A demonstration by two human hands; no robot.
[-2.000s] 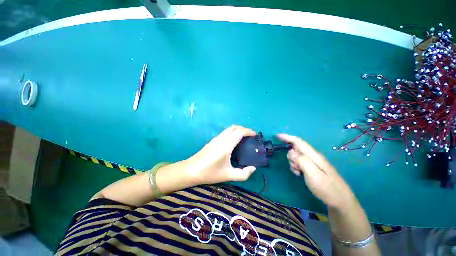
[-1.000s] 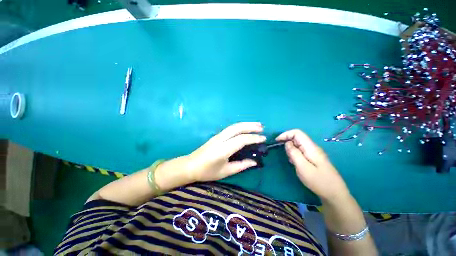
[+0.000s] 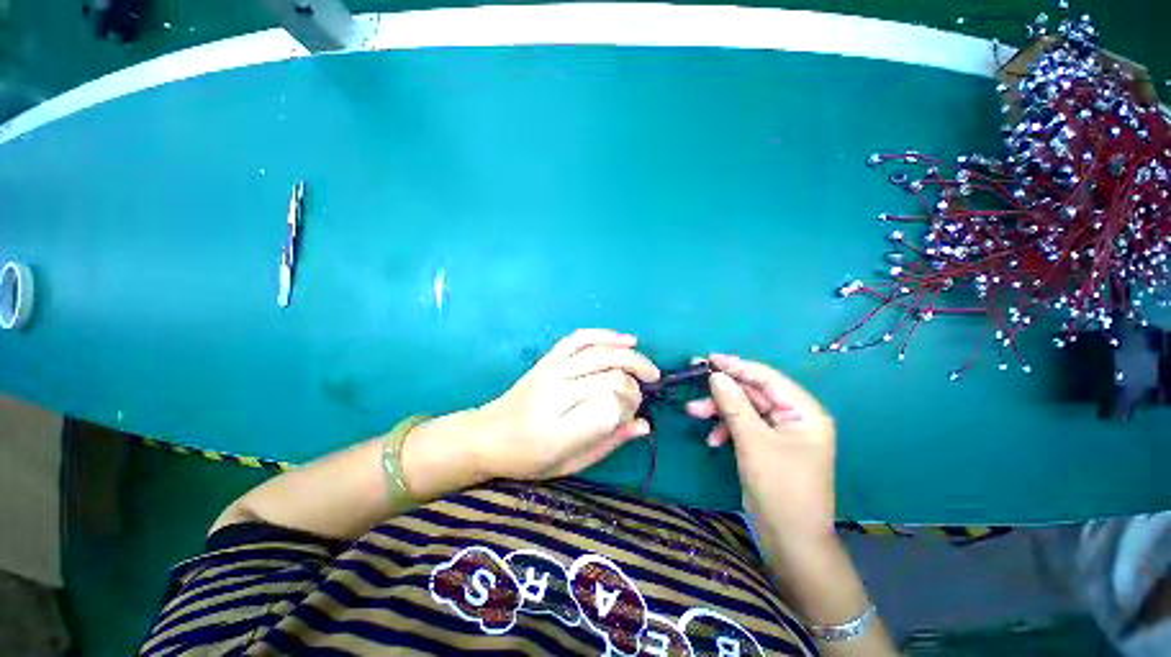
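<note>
My left hand (image 3: 578,401) is closed around a black plastic housing, which it mostly hides. The black prongs (image 3: 677,379) stick out of the hand to the right. A thin dark red attached lead (image 3: 651,460) hangs from the housing toward me. My right hand (image 3: 768,424) has its thumb and forefinger at the outer end of the prongs. Whether a small part is between these fingertips is too small to tell. A large red wire pile (image 3: 1092,193) with white-silver tips lies at the right.
Silver tweezers (image 3: 293,244) and a white tape roll (image 3: 14,295) lie at left on the teal bench (image 3: 578,180). A white rail (image 3: 668,23) borders the far side. A carton edge (image 3: 1023,64) shows behind the wires, and a black object (image 3: 1136,372) stands below them.
My left hand has turned and covers more of the housing. My right fingertips have come to the prong ends. The view has shifted, so the bench items appear further left.
</note>
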